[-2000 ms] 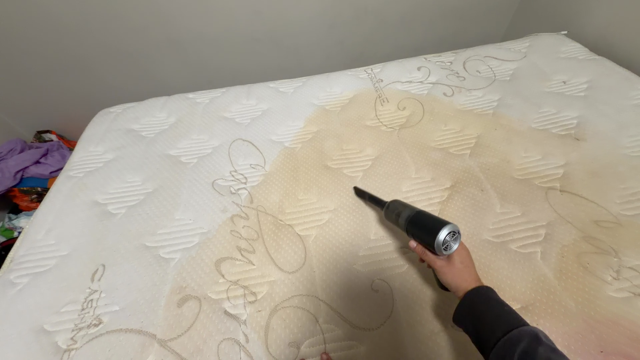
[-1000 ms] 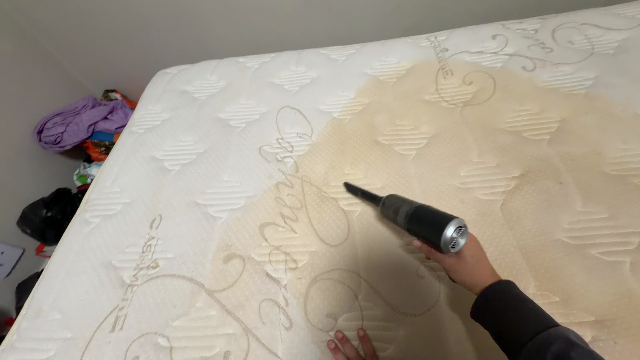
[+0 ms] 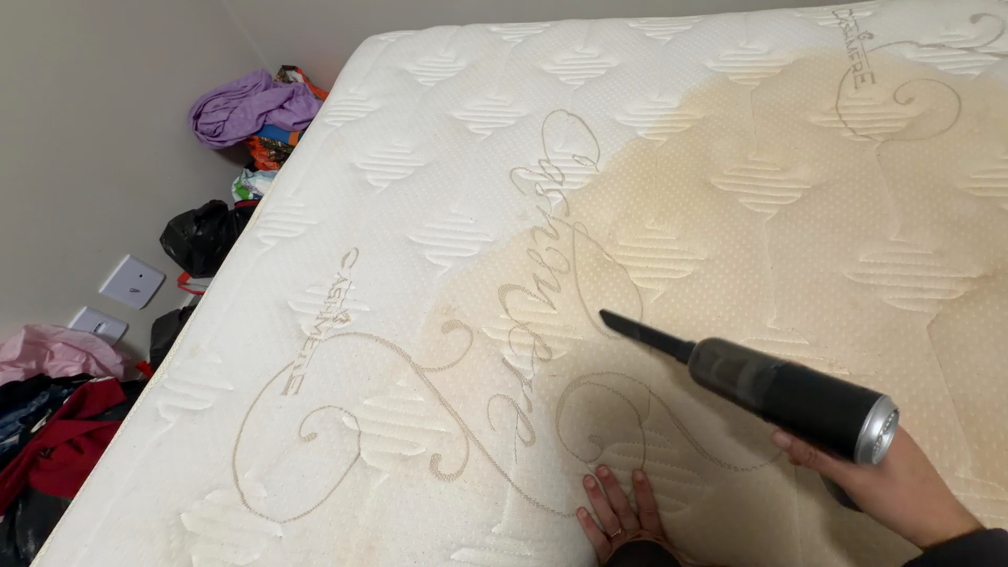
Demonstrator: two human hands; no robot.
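Note:
A black handheld vacuum cleaner (image 3: 780,386) with a silver end cap and a narrow crevice nozzle is held in my right hand (image 3: 890,488), at the lower right. Its nozzle points left, its tip at or just above the quilted white mattress (image 3: 472,236). Whether the tip touches the fabric I cannot tell. A large yellow-brown stain (image 3: 827,236) covers the mattress's middle and right side. Below the nozzle, at the bottom edge, my left hand (image 3: 618,512) rests on the mattress with its fingers apart and a ring on one finger. The handle is mostly hidden by my right hand.
Grey walls border the mattress at the back and left. Beside its left edge lie a purple cloth (image 3: 252,106), a black plastic bag (image 3: 197,236), a pink cloth (image 3: 59,352) and a red garment (image 3: 67,437). Two white wall sockets (image 3: 132,281) are near them.
My left hand has come further into view at the bottom, flat on the mattress. My right hand still holds the vacuum. The view has swung left, showing more of the things beside the mattress.

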